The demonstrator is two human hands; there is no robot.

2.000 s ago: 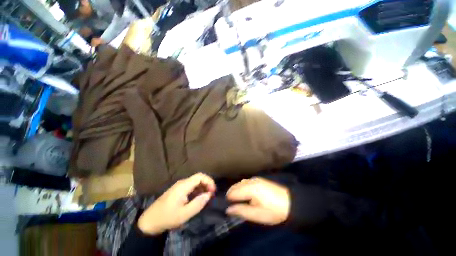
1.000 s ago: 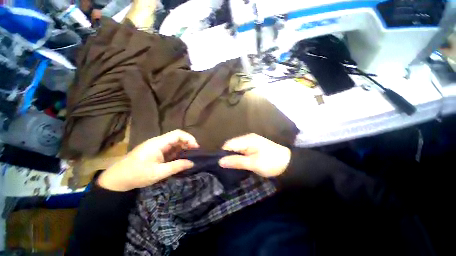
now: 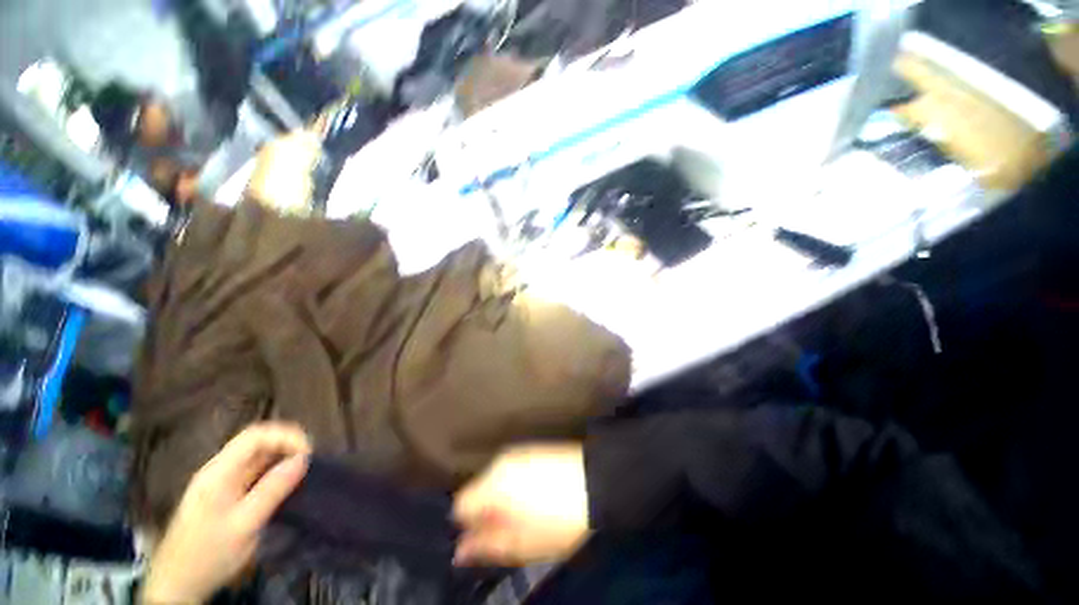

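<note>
My left hand [image 3: 231,508] grips the left part of a dark band [image 3: 373,514] between thumb and fingers at the lower left. My right hand [image 3: 521,506] grips the band's right part. The band is stretched between the hands, above the lap. Plaid cloth [image 3: 320,581] shows below it, cut off by the bottom edge. A brown garment pile [image 3: 473,378] lies just beyond both hands. The picture is blurred.
The white sewing machine [image 3: 592,130] stands beyond the pile on a white table [image 3: 710,313]. A black flat object [image 3: 669,225] and a black-handled tool [image 3: 814,247] lie by it. A person's hand or arm may show at the upper left, blurred.
My hands have moved apart and lower in the picture, with the dark band now drawn out between them. The view has tilted and shifted, and less plaid cloth shows.
</note>
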